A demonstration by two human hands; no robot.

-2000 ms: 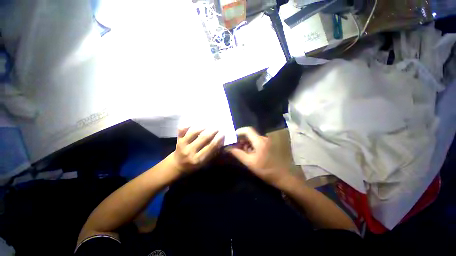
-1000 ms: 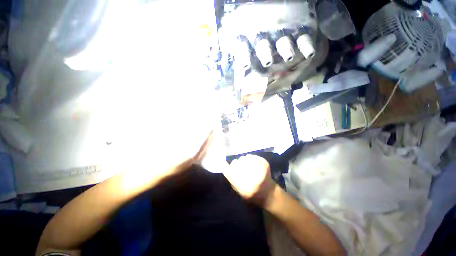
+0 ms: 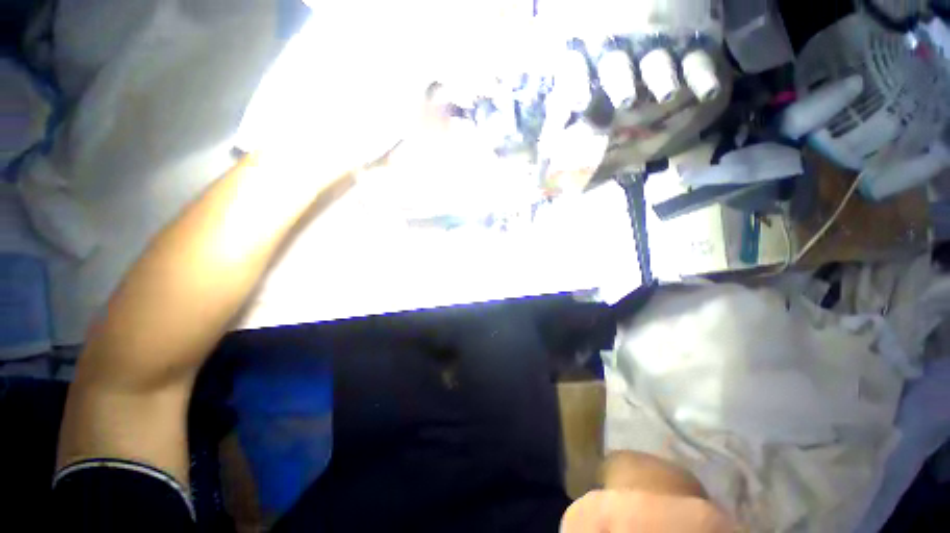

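My left hand (image 3: 404, 133) reaches to the needle area of the overlock machine (image 3: 667, 120). Glare washes out most of the hand, and I cannot tell what it touches or holds. White tension knobs (image 3: 658, 76) stand right of the glare. My right hand (image 3: 646, 510) is low at the bottom edge, partly cut off, beside the crumpled white fabric pile (image 3: 771, 364). Its fingers and any hold are not clear. Any fabric under the lamp is lost in the bright light.
A small white fan (image 3: 880, 99) with a pale cord stands at upper right. A teal slim tool (image 3: 750, 237) lies near the table's right edge. Pale cloth (image 3: 130, 115) is heaped at left. Blue material (image 3: 281, 416) shows below the table edge.
The view has shifted so the machine and fan show. My left arm has reached forward to the needle area. My right hand has left the front table edge and moved down and right.
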